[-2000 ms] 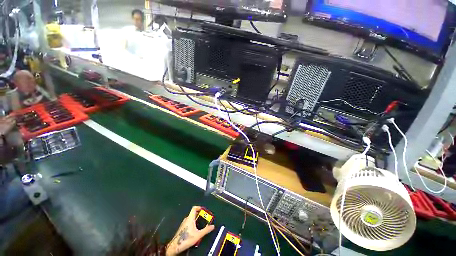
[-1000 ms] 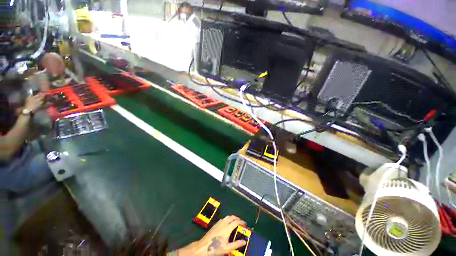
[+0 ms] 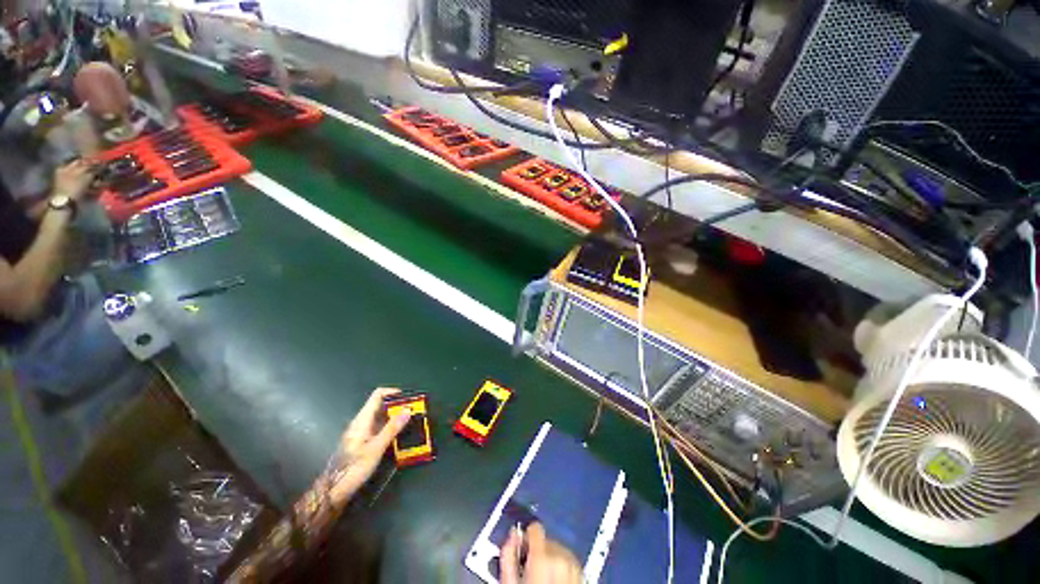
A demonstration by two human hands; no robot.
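Note:
My left hand [image 3: 367, 436] grips a red-yellow phone [image 3: 412, 431] with a dark screen, just above or on the green bench, the thumb on its face. A second such phone [image 3: 485, 412] lies on the bench to its right. The blue fixture plates [image 3: 582, 485] with white slotted edges lie at the bottom; no phone shows on them. My right hand [image 3: 541, 559], cut off by the bottom edge, has its fingertips together over the left plate, at a small dark thing. Whether it grips this is unclear.
The tester [image 3: 684, 382] stands behind the plates, with a black and yellow unit [image 3: 627, 272] on top. White and orange leads hang in front. A fan [image 3: 944, 456] stands right. Red trays [image 3: 451, 137] line the back. A neighbour's arm [image 3: 46, 251] and crinkled clear film [image 3: 200, 513] are left.
My left hand has lifted the phone off the fixture plates and carried it left, past the phone on the bench. My right hand has come into view. The view has tilted down.

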